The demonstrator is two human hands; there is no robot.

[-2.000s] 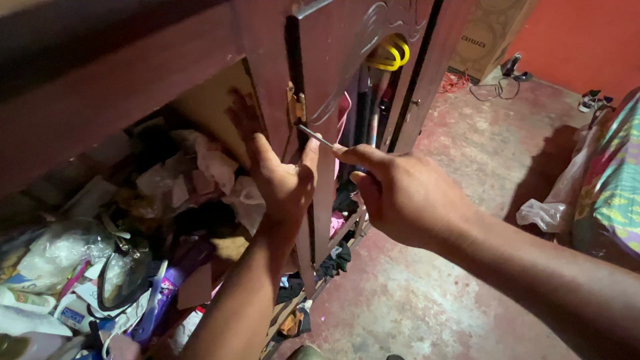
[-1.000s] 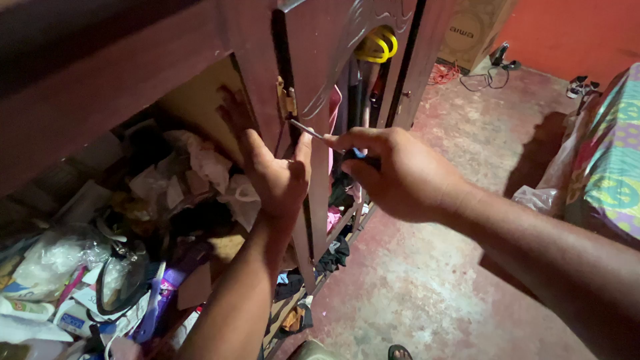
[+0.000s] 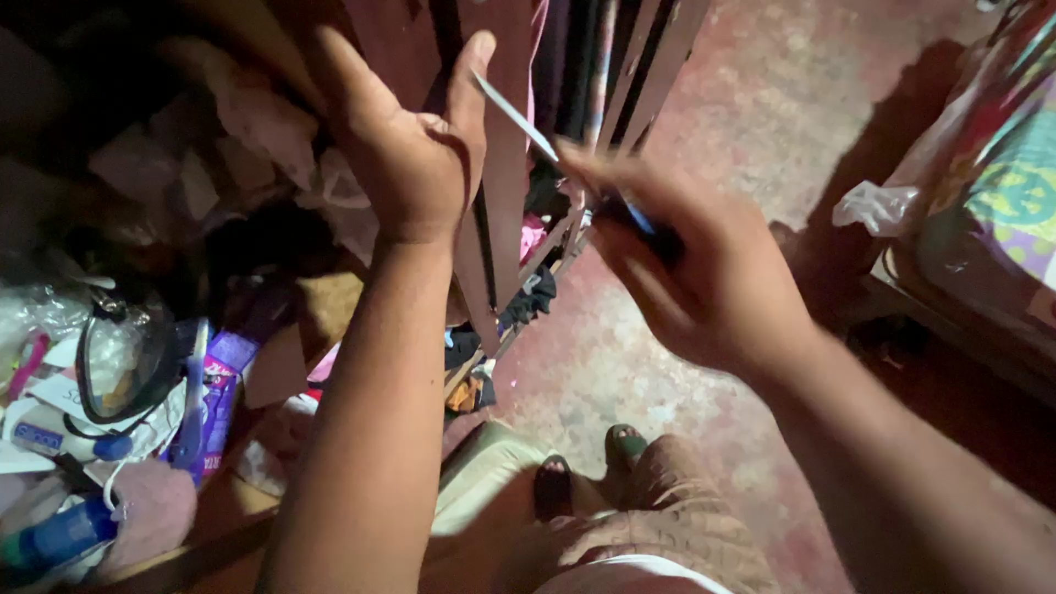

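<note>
My right hand (image 3: pixel 693 247), a little blurred, is closed around the dark and blue handle of a screwdriver (image 3: pixel 518 118). The metal shaft points up and left, its tip close to my left thumb. My left hand (image 3: pixel 421 148) is raised with thumb and fingers spread, against the edge of a dark reddish-brown wooden cabinet door (image 3: pixel 505 190). Whether it holds anything small is hidden; its fingertips are partly in shadow. The metal piece on the door's edge is out of view at this moment.
On the left an opened compartment holds plastic bags, a purple box (image 3: pixel 219 404) and a blue bottle (image 3: pixel 62 532). Clothes (image 3: pixel 528 297) lie low in the cabinet. A bed with a patterned cover (image 3: pixel 1019 190) stands right, beyond the concrete floor (image 3: pixel 660 388). My sandalled feet are below.
The view has tipped down strongly. The screwdriver's tip, earlier at the metal piece on the door's edge, is now beside my left thumb.
</note>
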